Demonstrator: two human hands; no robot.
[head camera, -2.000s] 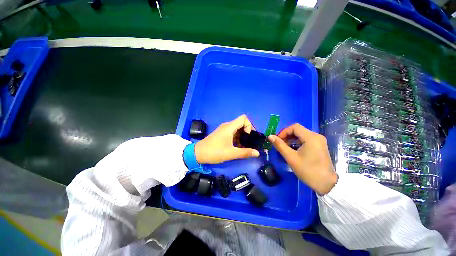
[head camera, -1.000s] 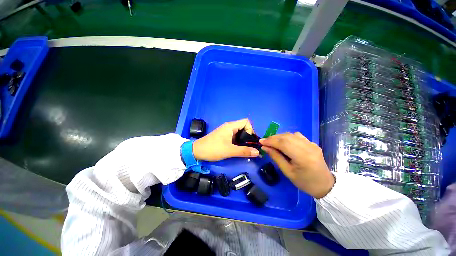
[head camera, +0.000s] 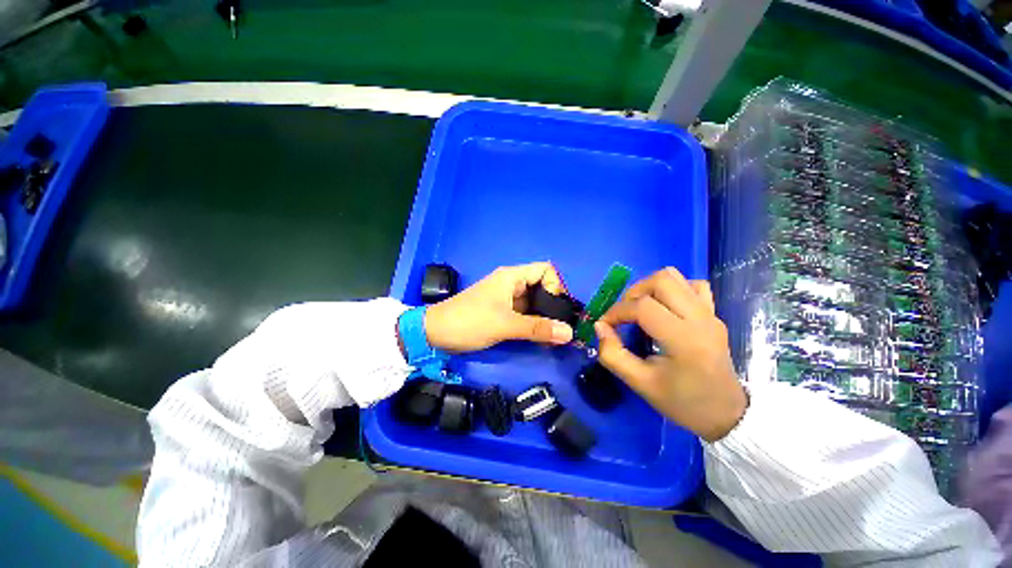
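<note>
My left hand (head camera: 494, 311), with a light blue band at its wrist, is shut on a black housing (head camera: 547, 303) above the blue tray (head camera: 555, 200). My right hand (head camera: 671, 353) pinches the lower end of a narrow green circuit board (head camera: 605, 297) right beside the housing. The board tilts up and to the right. A bit of red shows between board and housing; the wires are mostly hidden by my fingers. Several black housings (head camera: 570, 433) lie in the tray's near part, one with a silvery white face (head camera: 535, 402). Another housing (head camera: 438, 282) lies at the tray's left side.
Stacked clear blister trays (head camera: 849, 288) with green boards stand right of the blue tray. A grey post (head camera: 705, 67) rises behind it, beside the green conveyor belt (head camera: 444, 56) carrying small black parts. Another blue tray (head camera: 50, 183) with black parts is at the left.
My right hand has shifted and its fingers have turned around the board, which shows more and has changed its tilt. My left hand stays nearly in place. Parts on the belt have moved left.
</note>
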